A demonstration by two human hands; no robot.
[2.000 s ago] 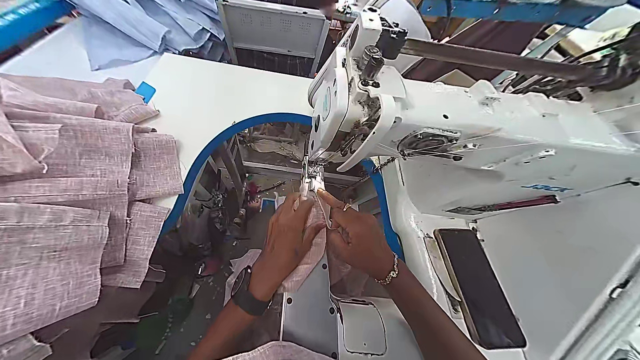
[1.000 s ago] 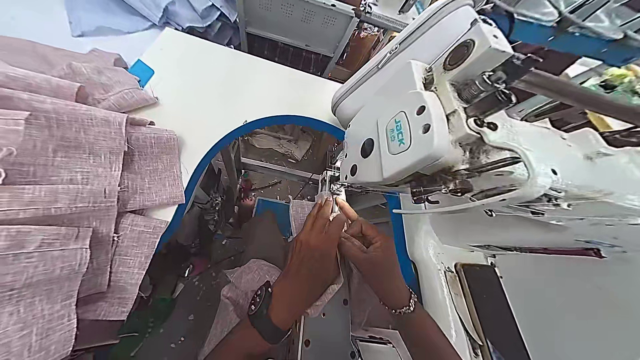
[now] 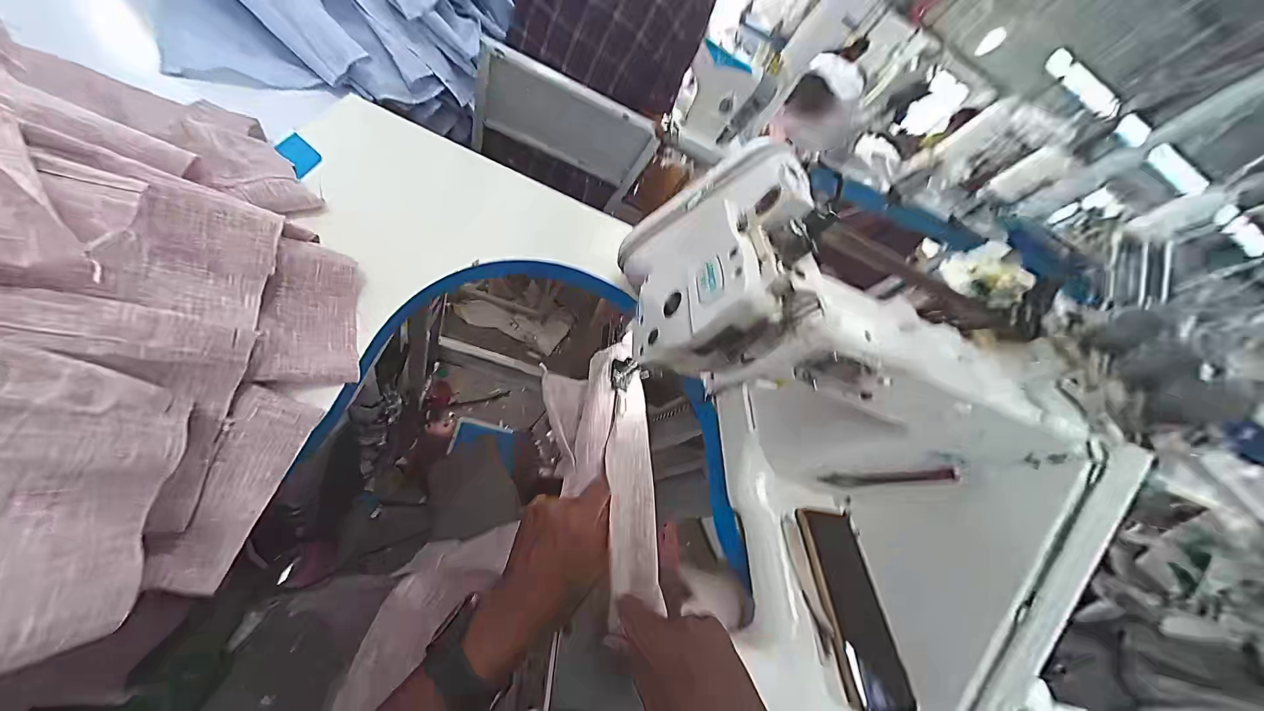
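A strip of light pink woven fabric (image 3: 632,484) runs down toward me from the presser foot (image 3: 624,373) of a white industrial sewing machine (image 3: 731,267). My left hand (image 3: 558,543), with a dark watch on its wrist, grips the fabric's left side below the foot. Closer to me, my right hand (image 3: 681,632) holds the strip's lower right edge between thumb and fingers. More of the pink fabric hangs below my left hand. The needle area is blurred.
Pleated pink fabric pieces (image 3: 128,346) lie stacked on the left of the white table (image 3: 464,207). Light blue fabric (image 3: 346,44) is heaped behind. A blue-edged cutout surrounds the machine arm. A phone (image 3: 854,602) lies at right. A person (image 3: 820,109) is in the background.
My hands have moved back from the presser foot toward me, and a longer length of the pink strip now shows between them and the foot. The view has swung and tilted.
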